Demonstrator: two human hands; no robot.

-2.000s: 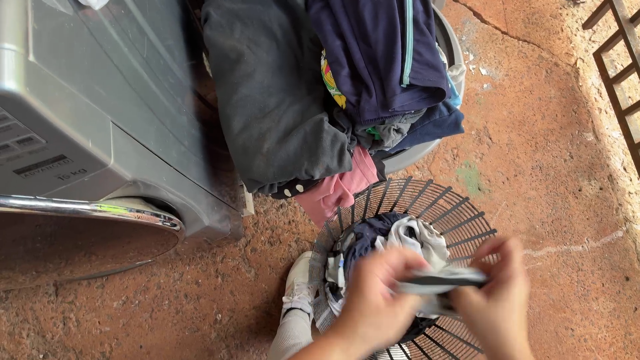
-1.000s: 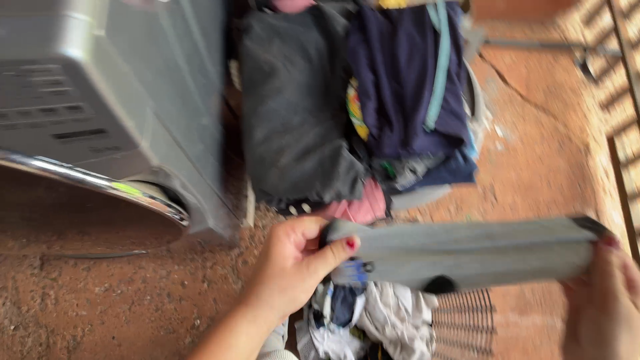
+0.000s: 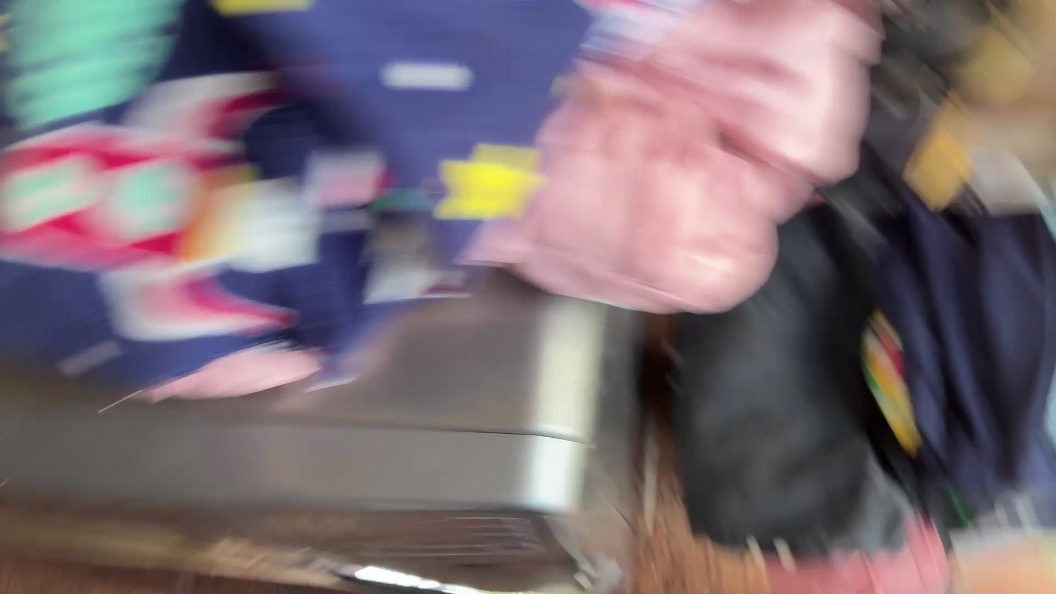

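Heavy motion blur covers the view, and neither my left hand nor my right hand can be made out. A navy patterned cloth (image 3: pixel 462 124) with red, mint, white and yellow shapes spreads over the upper left, partly on a grey appliance (image 3: pixel 429 466). Against its right side lies a bunched pink cloth (image 3: pixel 652 190). A small pink patch (image 3: pixel 239 371) shows under the navy cloth's lower edge; I cannot tell what it is. To the right, a dark grey garment (image 3: pixel 775 396) hangs beside a dark navy garment (image 3: pixel 982 330).
The appliance's front edge, with a shiny curved rim (image 3: pixel 404 577) below, crosses the lower left. More pink fabric (image 3: pixel 874 565) shows under the dark grey garment. A strip of reddish-brown floor (image 3: pixel 660 503) lies between the appliance and the garment pile.
The view has swung strongly toward the appliance's top. Both hands and the grey strip of cloth stretched between them have left the view, as has the wire basket.
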